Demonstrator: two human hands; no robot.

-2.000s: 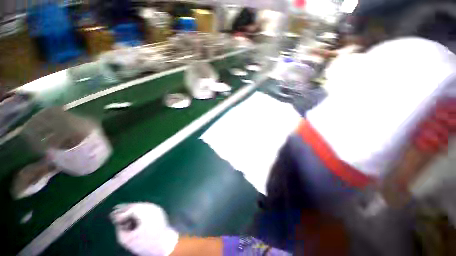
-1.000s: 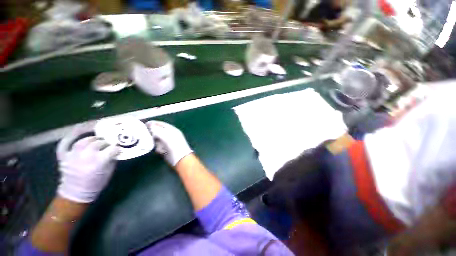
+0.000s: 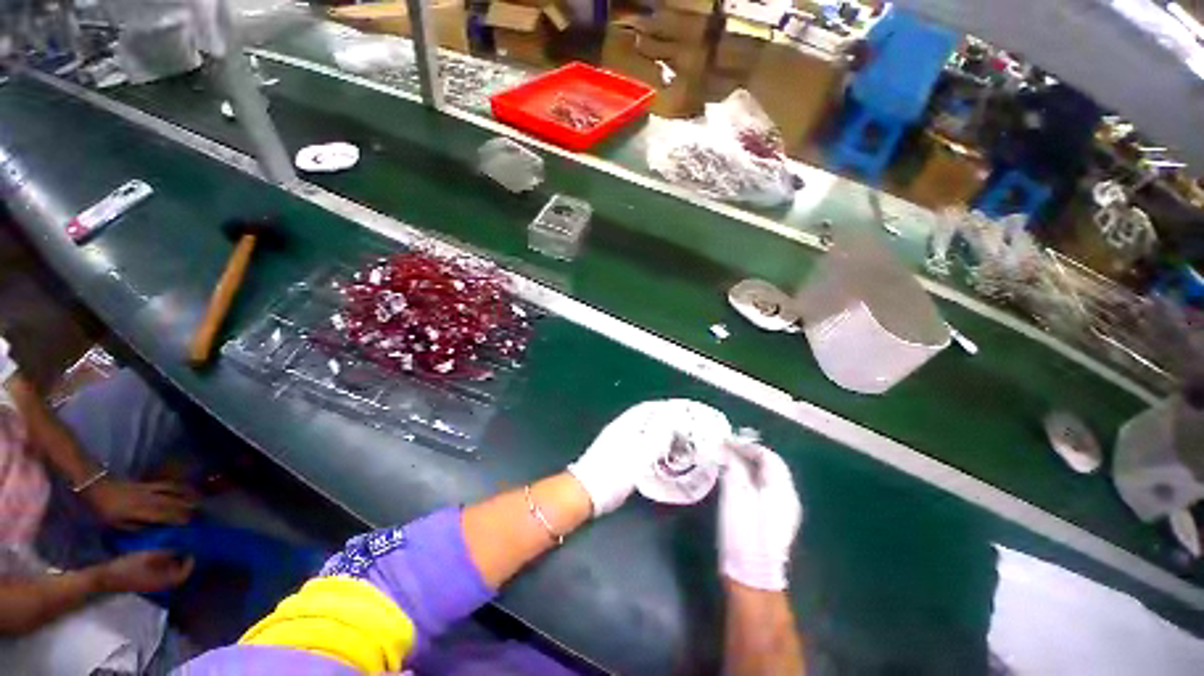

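My left hand (image 3: 626, 456), in a white glove, holds a white rounded base plate (image 3: 680, 485) with dark marks in its centre, above the green bench. My right hand (image 3: 759, 522), also gloved, is just right of the plate with its fingertips pinched together near its edge. A tiny greyish-white bit shows at these fingertips, but I cannot tell whether it is a part or the glove. A tangled heap of dark-red lead wires (image 3: 429, 317) with white bits lies on a clear plastic tray (image 3: 297, 346) to the left.
A wooden-handled hammer (image 3: 222, 297) lies far left. Beyond the pale rail (image 3: 660, 350), the belt carries a clear box (image 3: 560, 226), a housing shell (image 3: 865, 346) and oval plates (image 3: 762, 305). A white sheet (image 3: 1076, 621) lies right. Another person's hands (image 3: 143, 503) show lower left.
The view has swung left, bringing in the red heap and hammer. The plate, between both hands a second ago, is now held by my left hand, with my right fingertips beside it.
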